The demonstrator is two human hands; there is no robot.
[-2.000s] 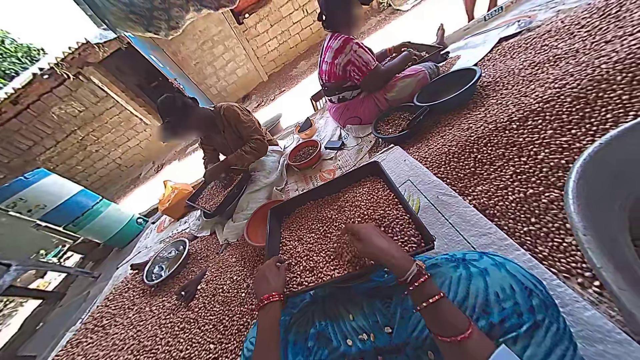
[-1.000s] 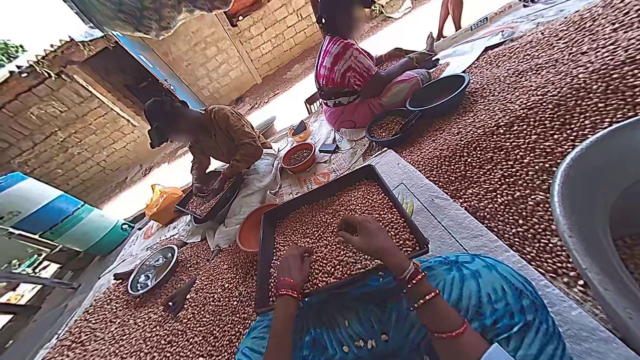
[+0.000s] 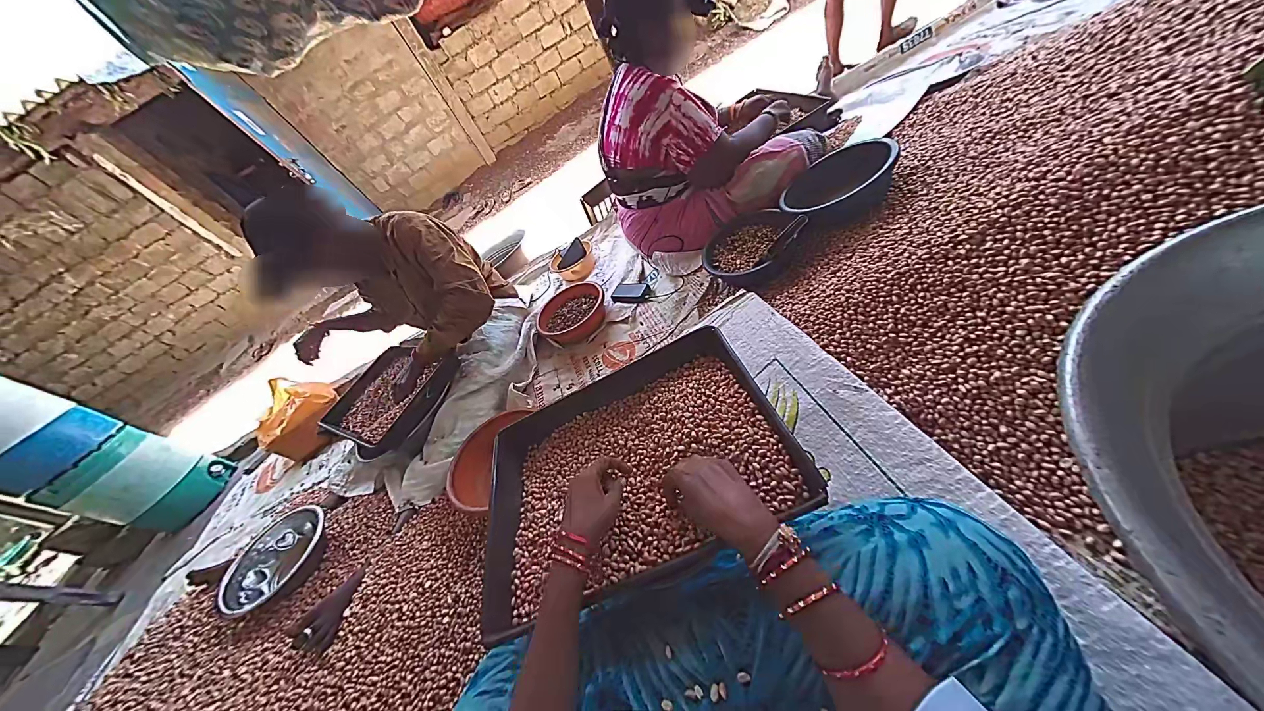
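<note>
A black rectangular tray (image 3: 502, 553), filled with reddish-brown nuts or seeds (image 3: 632, 425), rests on my lap over blue patterned cloth (image 3: 928, 583). My left hand (image 3: 594, 499) is over the nuts near the middle of the tray, its thumb and fingertips curled close together. To its right, my right hand (image 3: 719, 499) bends down with its fingertips at the nuts. Whether either hand pinches a nut cannot be made out. Several pale pieces (image 3: 693, 689) lie on the cloth below the tray. An orange bowl (image 3: 472, 464) stands against the tray's left side.
Loose nuts (image 3: 1027, 178) cover the ground on both sides. A large metal basin (image 3: 1096, 395) stands at right, a steel bowl (image 3: 314, 528) at left. Two people sit beyond: one in brown (image 3: 434, 276) with a tray (image 3: 346, 400), one in pink (image 3: 657, 123) beside dark basins (image 3: 884, 183).
My left hand has moved from the tray's near left edge, two seconds ago, inward over the nuts. The person in brown has lifted one hand away from their tray.
</note>
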